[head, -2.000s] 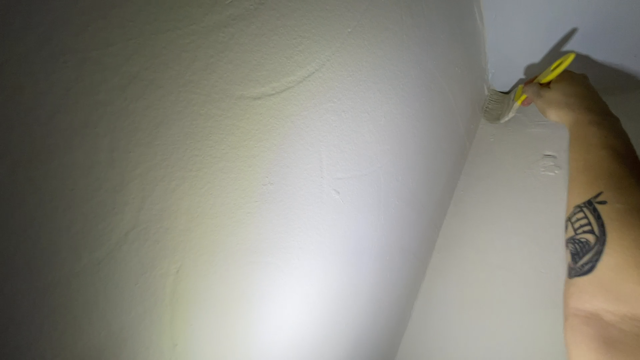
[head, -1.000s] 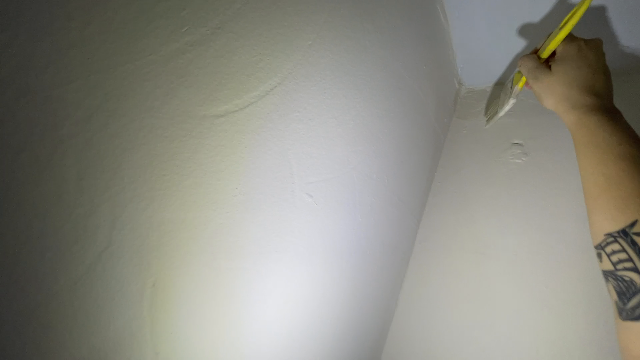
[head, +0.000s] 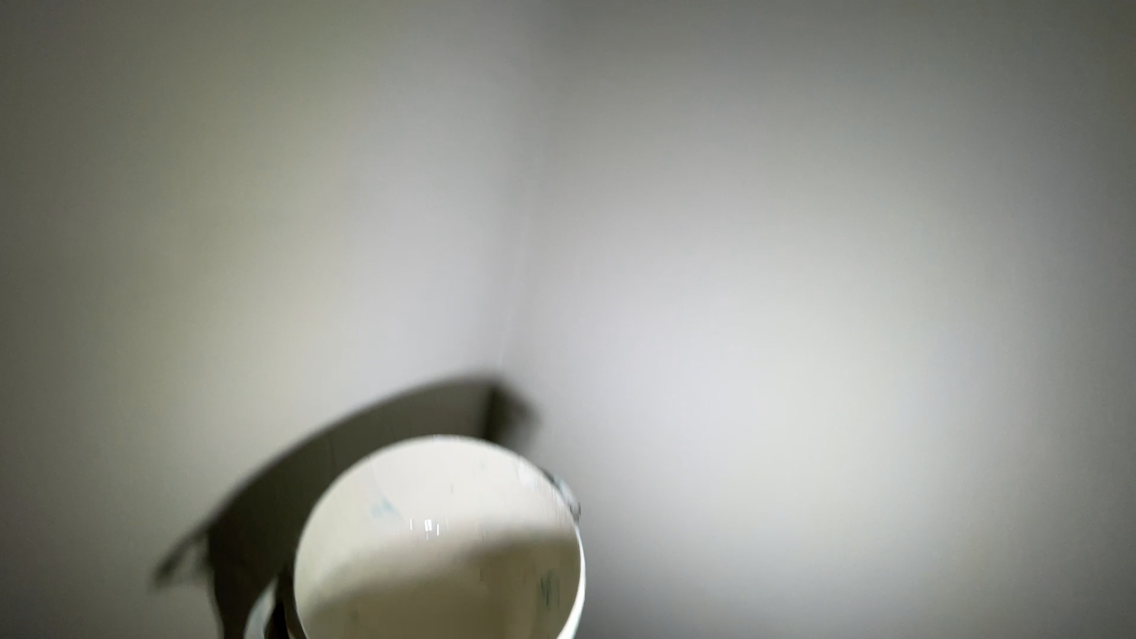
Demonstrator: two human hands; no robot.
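Note:
A round white bucket (head: pixel 444 488) stands out at the bottom, left of centre, seen from above into its open mouth. Its inner wall is off-white with a few bluish-green smears, and its lower inside lies in shadow. A small fitting (head: pixel 565 497), probably of the bucket's handle, shows at the right of the rim. Neither of my hands can be seen, and the paintbrush is out of view. What holds or supports the bucket is hidden below the frame.
Two pale walls, one on the left (head: pixel 222 222) and one on the right (head: pixel 781 311), meet in a corner behind the bucket. A dark shadow of the bucket falls across the left wall and the corner.
The view has swung from the upper corner to the bucket. Earlier my right hand held a yellow-handled paintbrush at the wall's top edge, then slightly away from the corner; both have left view.

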